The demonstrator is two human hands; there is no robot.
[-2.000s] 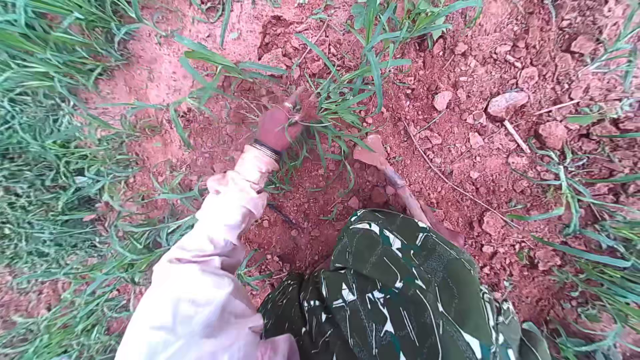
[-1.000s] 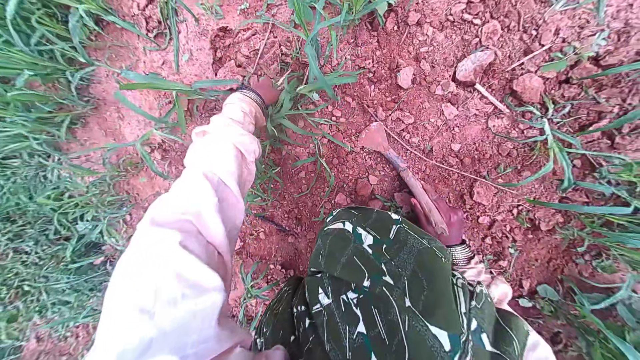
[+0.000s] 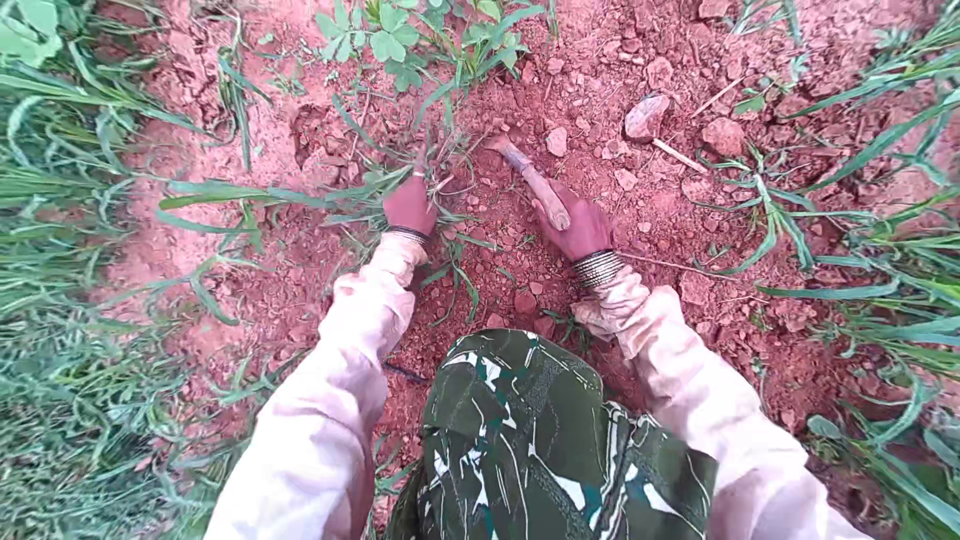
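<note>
My left hand (image 3: 410,204) is closed around a bunch of green grass weeds (image 3: 375,187), just left of the middle, low over red soil. To its right, my right hand (image 3: 576,223) grips the wooden handle of a small hand hoe (image 3: 536,180). The tool's far end points up and left towards the weeds, and its blade is partly hidden at the soil. Thin dark bangles circle my left wrist; several metal bangles (image 3: 598,268) are on the right one.
Dense green grass (image 3: 60,330) lines the left side. A leafy weed clump (image 3: 450,37) grows at the top. Stones, one larger and pale (image 3: 646,117), and a short stick (image 3: 679,156) lie at the upper right. Grass tufts (image 3: 769,199) stand on the right. Patterned cloth (image 3: 525,420) covers my knee.
My right hand has moved up and left with the hoe, from beside my knee to near the weeds. My left hand, earlier reaching among the grass, now shows closed on a bunch.
</note>
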